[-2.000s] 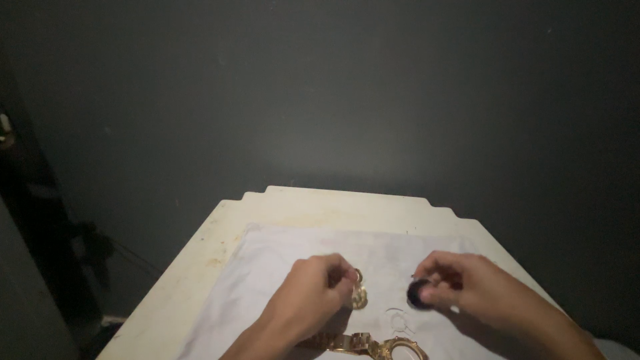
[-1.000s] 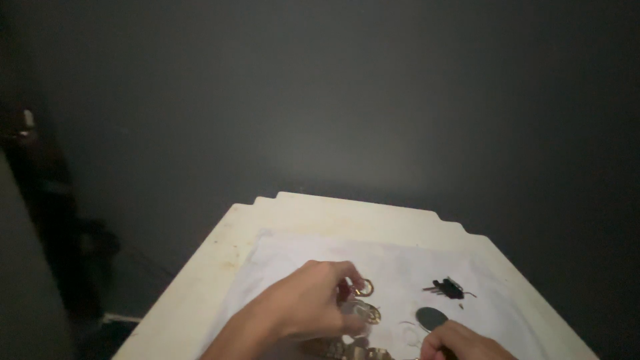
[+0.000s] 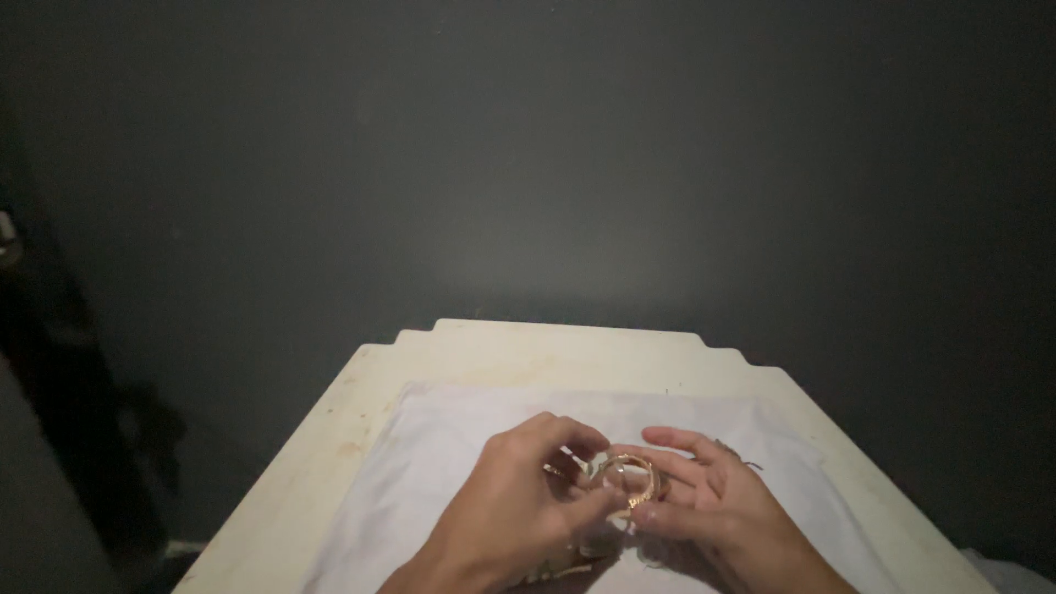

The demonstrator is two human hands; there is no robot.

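Note:
Between my two hands is a gold-coloured ring-shaped watch case (image 3: pixel 657 481), with what looks like a clear round disc at its left side. My left hand (image 3: pixel 536 495) grips it from the left with thumb and fingers. My right hand (image 3: pixel 709 503) holds its right side between thumb and fingers. Below my left hand, a gold-coloured piece (image 3: pixel 561 573) lies partly hidden on the white cloth (image 3: pixel 470 412). Small clear round shapes show below the case, too blurred to name. Behind my right fingers a bit of a small dark item (image 3: pixel 749 464) shows.
The white cloth is spread on a cream table (image 3: pixel 528 351) with stepped far corners and a few stains. A dark grey wall (image 3: pixel 528 165) stands behind the table. Dark, unclear objects stand at the far left.
My hands were apart and have come together around the gold-coloured ring. The dark round disc near my right hand and the small black pieces on the cloth are now mostly hidden.

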